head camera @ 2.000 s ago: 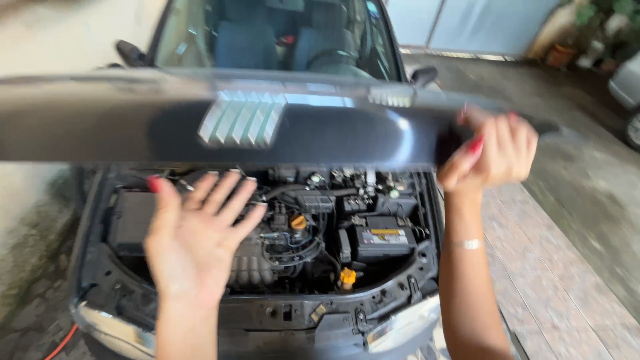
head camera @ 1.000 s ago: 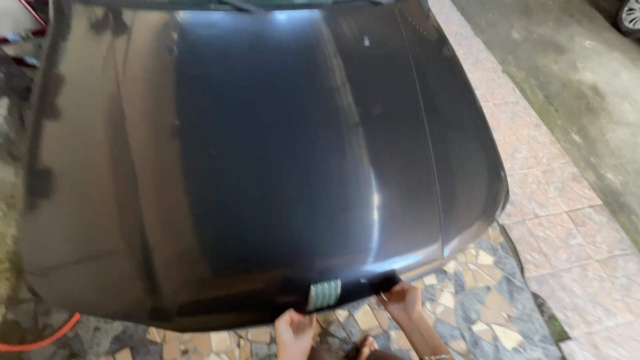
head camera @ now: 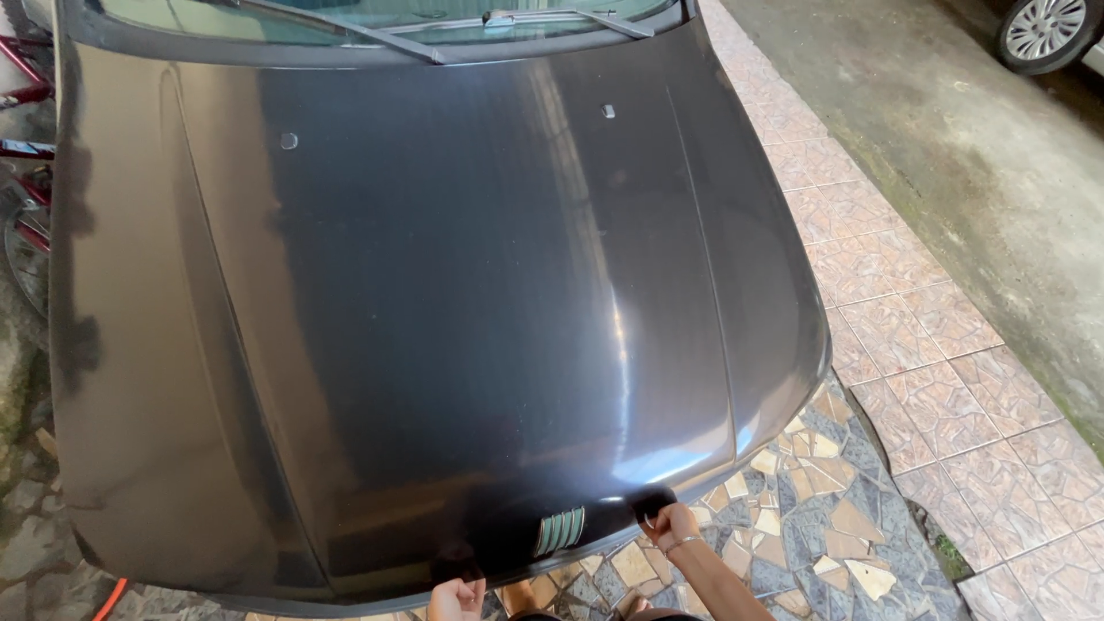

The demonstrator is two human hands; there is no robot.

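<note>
The dark car hood [head camera: 448, 259] fills most of the view, lowered over the engine bay. Near its front edge is a silver slatted emblem [head camera: 561, 530]. At the front edge, left of the emblem, is my left hand [head camera: 457, 597], its fingers curled against the edge; how firmly it holds is unclear. To the right of the emblem, my right hand [head camera: 671, 524] has its fingers bent at the hood's edge, with a bracelet on the wrist. Fingertips of both hands are partly hidden, and the engine is covered.
Wiper arms [head camera: 345, 30] lie along the windshield base. A red bicycle [head camera: 33, 207] stands at the left, and an orange hose or cord [head camera: 110, 599] lies at lower left. Stone-mosaic floor [head camera: 819, 500] and a tiled strip [head camera: 940, 345] border the car. Another car's wheel [head camera: 1044, 30] shows top right.
Two seconds ago the hood was raised with the engine showing, my right hand gripping its edge and my left hand spread. The hood has come down, and both hands are low at its front edge.
</note>
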